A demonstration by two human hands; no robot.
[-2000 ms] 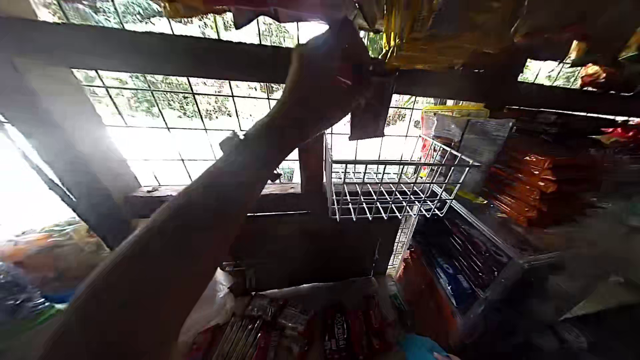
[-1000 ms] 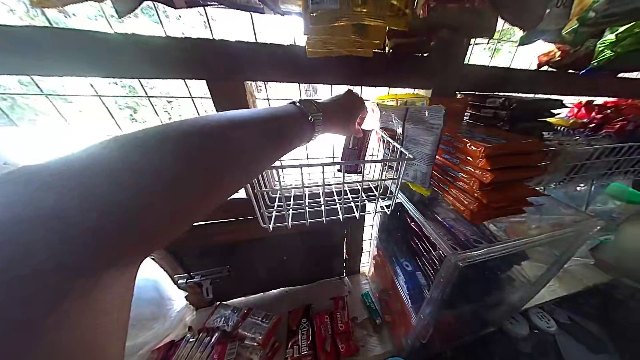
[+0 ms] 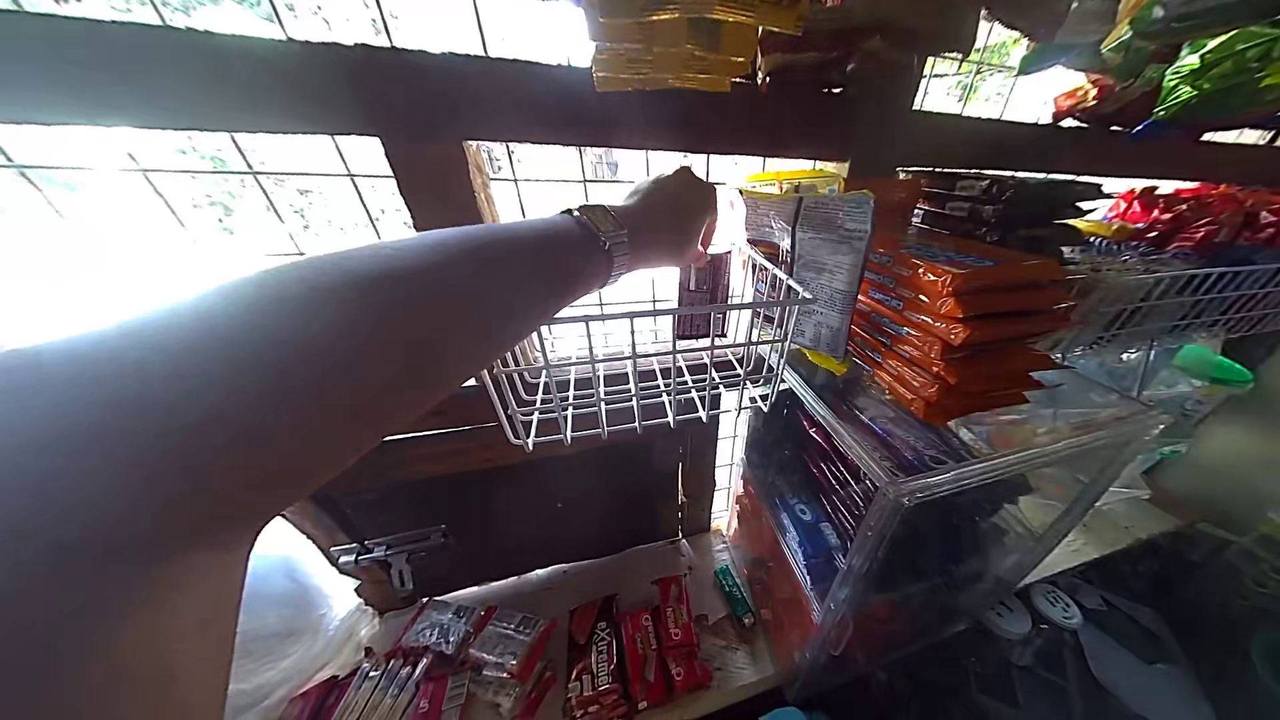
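Observation:
My left hand (image 3: 675,215), with a metal wristwatch (image 3: 603,235) on the wrist, reaches over a white wire basket (image 3: 640,360) mounted at the window mesh. A dark printed packet (image 3: 703,297) hangs upright from its fingers, its lower end inside the basket's right side. The fingertips are partly lost in glare. Right beside them stands a grey and yellow printed pouch (image 3: 822,262), and past it a stack of orange packs (image 3: 955,315). My right hand is not in view.
Below the basket lie red packets (image 3: 655,635) and a small green tube (image 3: 734,595) on a ledge. A metal slide bolt (image 3: 392,550) sits at lower left. A clear plastic case (image 3: 900,490) holds packs at the right. Golden packets (image 3: 675,45) hang above.
The left hand has come down from the upper beam to the basket, and the dark packet with it. Since one second ago the hand has barely moved. The view has shifted to the right.

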